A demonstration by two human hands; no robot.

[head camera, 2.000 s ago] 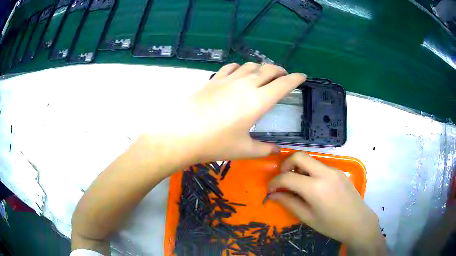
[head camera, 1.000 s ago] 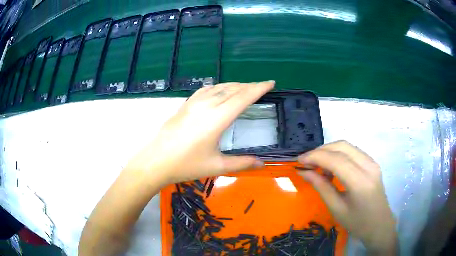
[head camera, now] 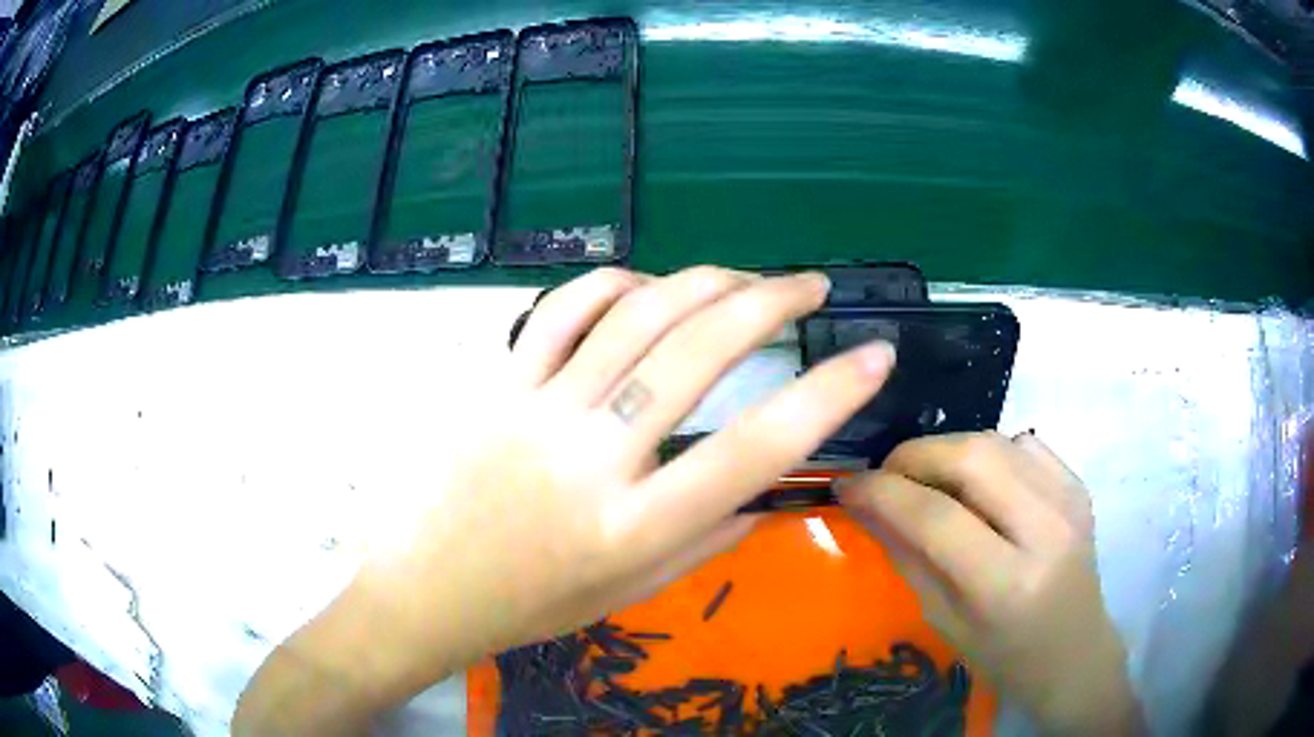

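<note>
A black phone middle frame (head camera: 958, 360) is tilted over the back rim of the orange parts tray (head camera: 785, 569). My left hand (head camera: 620, 432) lies across its left part, fingers spread over it and thumb side low, holding it. My right hand (head camera: 994, 540) is at its near edge, fingertips together at a thin black strip, a side key (head camera: 807, 494); whether the strip is pinched or lies in the edge I cannot tell. Another phone middle frame (head camera: 882, 282) shows behind the held one. Loose black side keys (head camera: 677, 706) are heaped in the tray.
Beyond the white table covering (head camera: 216, 475) runs the dark green conveyor belt (head camera: 836, 144), with a row of black frames on the belt (head camera: 504, 245) at the left. Wrinkled shiny film (head camera: 1254, 446) shows at the right edge.
The top frame has shifted right and tilted off the stack, and my left hand has turned over it. My right fingertips have moved left along its near edge. The belt row looks unmoved since one second ago.
</note>
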